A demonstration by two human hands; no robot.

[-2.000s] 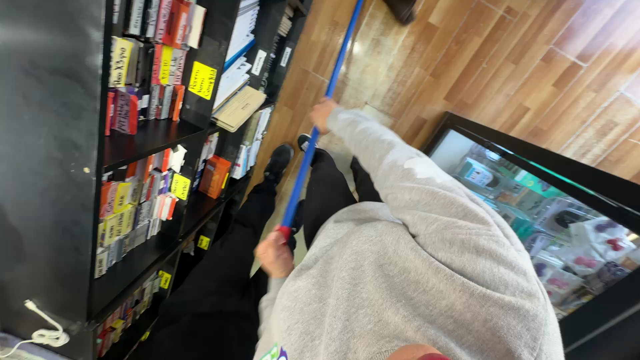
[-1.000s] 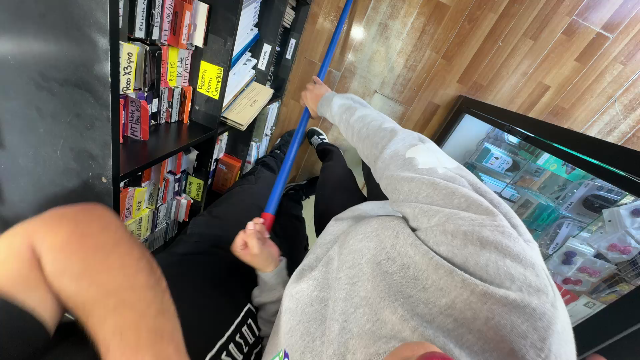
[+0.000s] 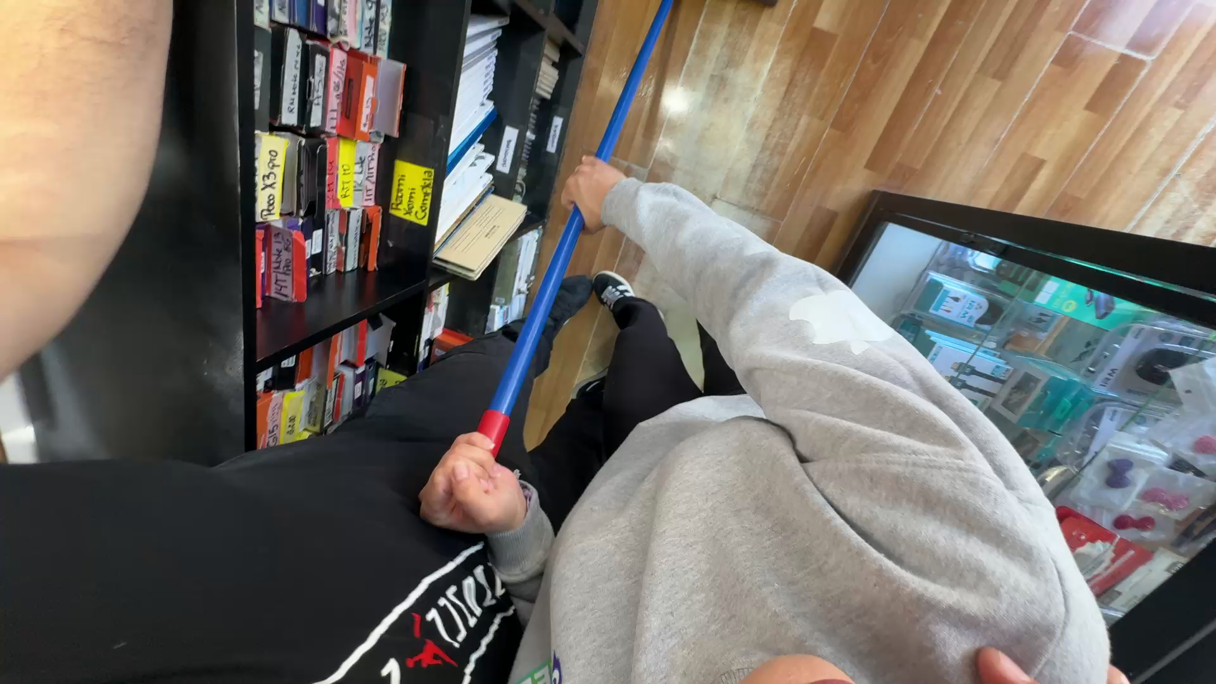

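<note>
A long blue pole (image 3: 556,275) with a red end sleeve (image 3: 493,427) slants from the lower middle to the top edge, where its far end is out of view. My left hand (image 3: 472,484) is closed around the pole's lower end, by the red sleeve. Farther up the blue shaft, my right hand (image 3: 591,193) grips it, the arm in a grey sweatshirt sleeve (image 3: 722,275) stretched forward. Beneath the pole are dark trouser legs and a black-and-white shoe (image 3: 613,287).
A black shelving unit (image 3: 342,313) with labelled boxes and papers (image 3: 483,233) stands left. Close at left is another person in black clothing (image 3: 237,560), with a bare arm (image 3: 71,161). A glass display case (image 3: 1007,256) holds packaged goods at right. Wooden flooring (image 3: 902,104) lies ahead.
The other person's bare arm came into view at lower left and is now at upper left. Both my hands have stayed on the pole.
</note>
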